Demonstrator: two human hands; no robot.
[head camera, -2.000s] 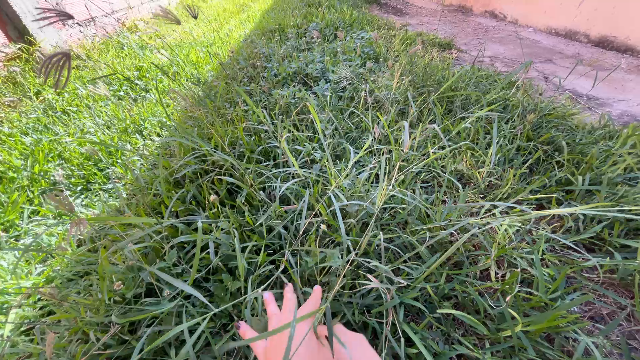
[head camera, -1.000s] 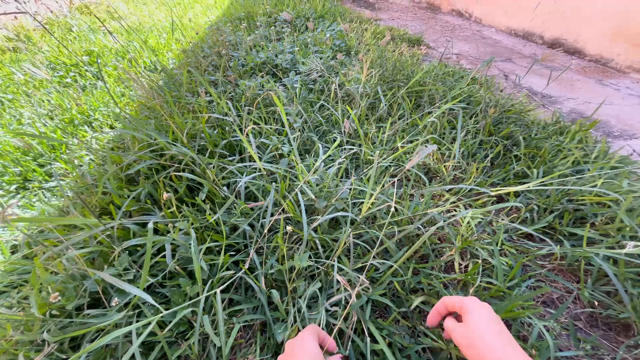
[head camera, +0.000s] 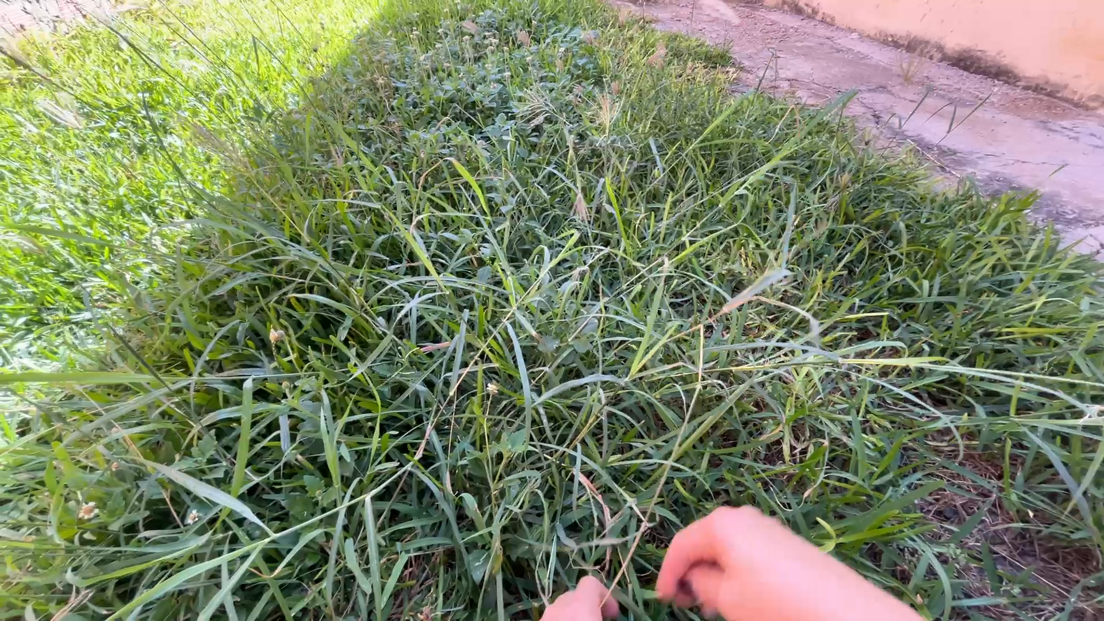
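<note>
Tall green grass (head camera: 517, 345) mixed with low leafy weeds fills most of the view. My left hand (head camera: 582, 601) shows only in part at the bottom edge, low among the blades, with a thin dry stalk (head camera: 657, 492) rising right beside it. Just to its right, my right hand (head camera: 733, 552) is bent down into the grass with its fingers curled. The blades and the hand itself hide the fingertips, so whether either hand grips a stem cannot be told.
A strip of worn concrete (head camera: 975, 112) runs along the upper right, at the foot of a peach-coloured wall (head camera: 1018, 34). Brighter sunlit grass (head camera: 78, 172) lies at the left. Bare soil with dry straw (head camera: 992, 526) shows at the lower right.
Two seconds ago one spread hand was in view at the bottom; now both hands are. Since one second ago, my right hand has moved closer to my left.
</note>
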